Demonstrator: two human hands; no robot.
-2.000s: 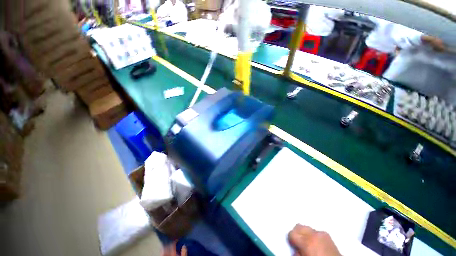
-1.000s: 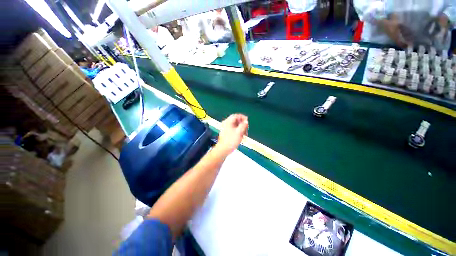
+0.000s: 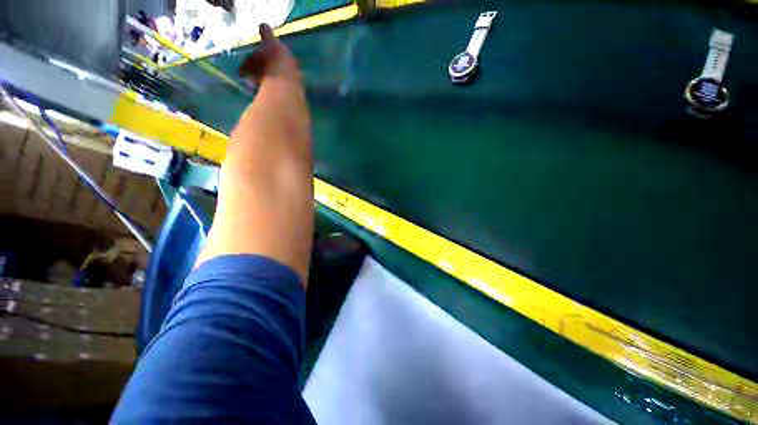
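Observation:
My left arm in a blue sleeve reaches up from the lower left across the conveyor belt (image 3: 532, 183). My left hand (image 3: 270, 62) is small and blurred at the upper left, over the belt near its far yellow rail. Its finger positions and any held thing cannot be made out. Two wristwatches with round faces and pale straps lie singly on the belt, one at the top centre (image 3: 464, 66) and one at the upper right (image 3: 708, 93). My left hand is well left of both. My right hand is out of the picture.
A white mat (image 3: 432, 357) lies at the bottom, before the near yellow rail (image 3: 499, 282). A dark-blue machine (image 3: 166, 266) stands partly hidden behind my arm. A yellow-and-grey post (image 3: 158, 124) crosses the upper left. Brown cartons (image 3: 50, 183) are stacked at the left.
The view has swung closer over the belt. My left arm has stretched from beside the near rail out across the belt. The black parts tray has left the picture.

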